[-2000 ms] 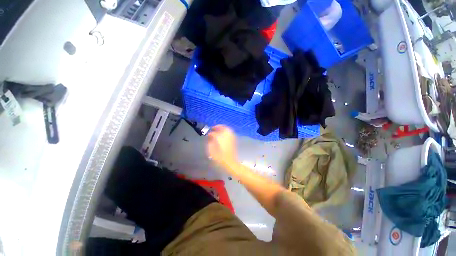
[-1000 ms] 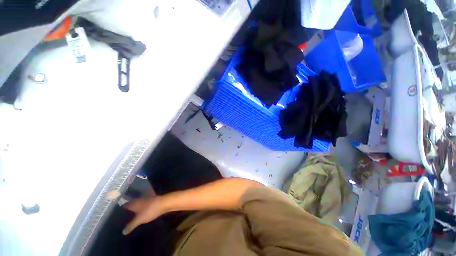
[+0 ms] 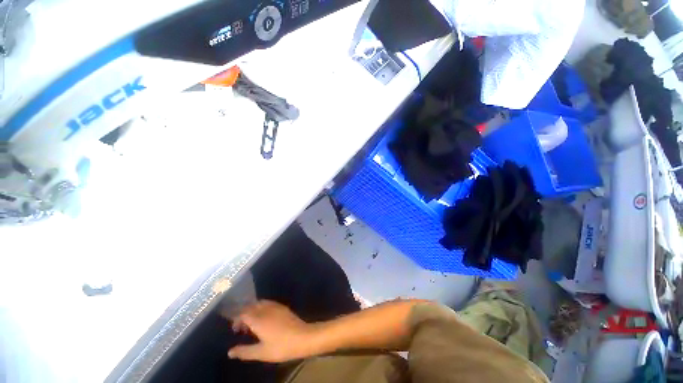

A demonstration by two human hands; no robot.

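My right hand (image 3: 273, 333) reaches in from the lower right, above the black cloth (image 3: 314, 269) over my lap, just below the table edge. Its thumb and fingers are apart, and I see nothing held in it. A blurred greyish thing (image 3: 241, 293) lies between the fingertips and the table edge; I cannot tell what it is. My left hand is not in view. The white sewing machine (image 3: 97, 93) with JACK lettering is at the upper left; its needle area is blurred by glare.
A ruler-like tape (image 3: 176, 314) runs along the table edge. A dark slotted tool (image 3: 267, 123) lies near an orange piece (image 3: 223, 77). Black cut pieces (image 3: 498, 217) hang over a blue crate (image 3: 397, 224) at the right. A white bag (image 3: 524, 52) is behind it.
My right hand has moved from over the floor near the crate to the lap by the table edge. The view has shifted, bringing the machine head and its control panel in.
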